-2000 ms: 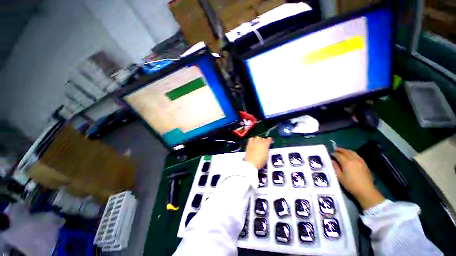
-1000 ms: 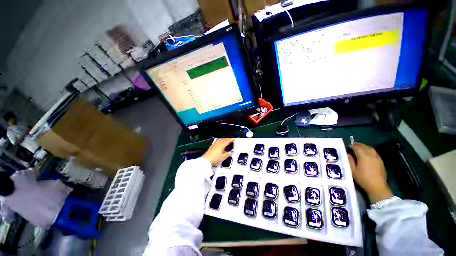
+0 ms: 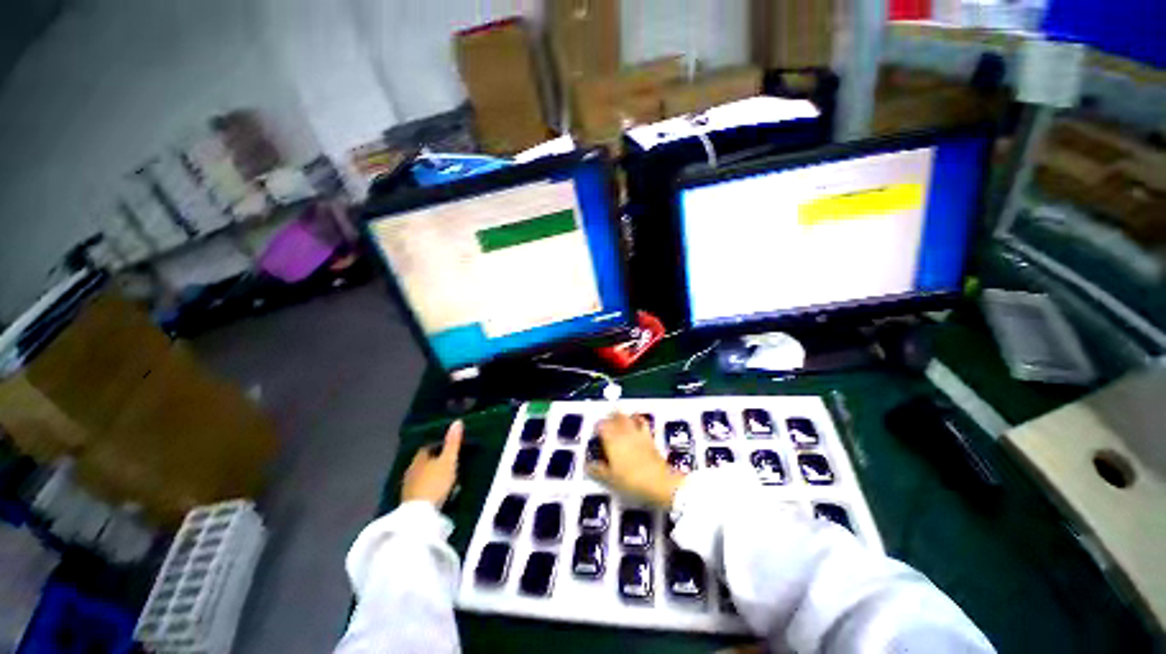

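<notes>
A white foam tray (image 3: 490, 600) lies in front of me with rows of glossy black rounded units, likely smartwatch bodies (image 3: 636, 577); a green mark is at its far left corner. My right hand (image 3: 633, 460) reaches over the tray, fingertips down at a unit in the upper rows; whether it grips one is hidden. My right sleeve covers units at the lower right. My left hand (image 3: 432, 473) is just left of the tray, fingers apart, with nothing visible in it.
Behind the tray stand the left monitor (image 3: 512, 256) and right monitor (image 3: 818, 230), with a red holder (image 3: 633, 340) and a white-grey mouse (image 3: 774, 351) below. A black scanner (image 3: 946, 441) lies right of the tray. A pale board with a hole (image 3: 1074, 447) is at the right edge.
My left hand has moved off the tray to its left side. My right hand has moved from the tray's right edge to over the upper rows. The view has shifted and the tray lies straighter.
</notes>
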